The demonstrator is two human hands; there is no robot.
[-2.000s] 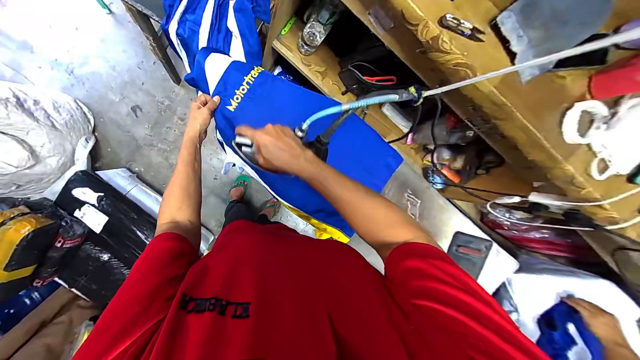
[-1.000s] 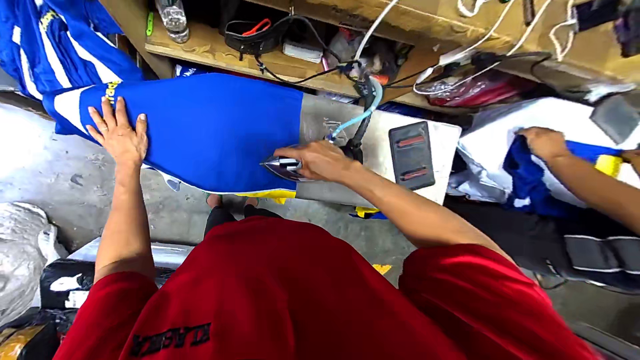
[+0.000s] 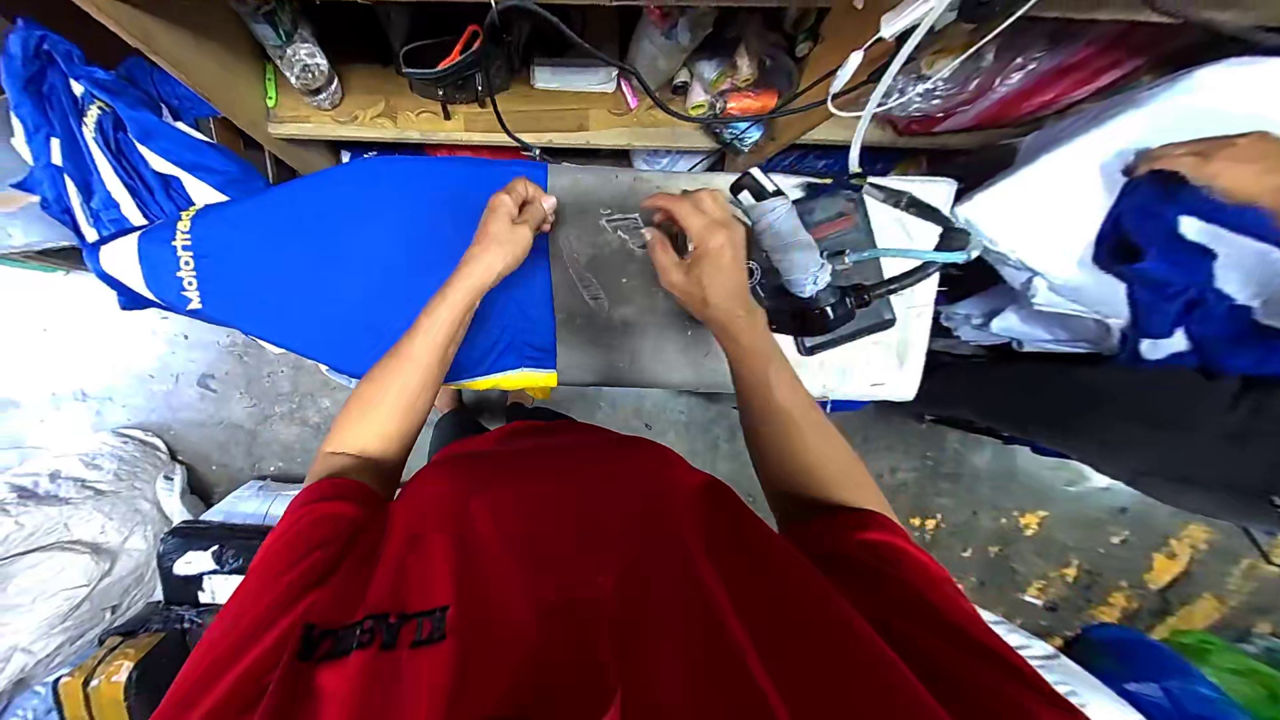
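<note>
A blue jersey with white and yellow trim (image 3: 370, 250) lies over the left part of a narrow grey ironing board (image 3: 640, 340). My left hand (image 3: 515, 222) is at the jersey's right edge, its fingers curled; whether cloth is pinched between them cannot be told. Over the bare grey cover is my right hand (image 3: 700, 245), off the iron, fingers bent and apart, with a dark patch beneath them that is unclear. Just right of it, a steam iron with a wrapped handle (image 3: 790, 245) rests on a black iron rest (image 3: 865, 310), its hose and cable running right.
A wooden shelf (image 3: 400, 125) behind the board holds a plastic bottle (image 3: 300, 65), a black pouch and thread spools (image 3: 700, 95). More blue and white garments (image 3: 110, 140) hang at the left. Another person's hand (image 3: 1215, 170) touches a blue garment (image 3: 1180, 260) at the right.
The iron, in my right hand on the jersey before, now sits on the rest, released. My left hand has moved right, from the jersey's left part to its right edge.
</note>
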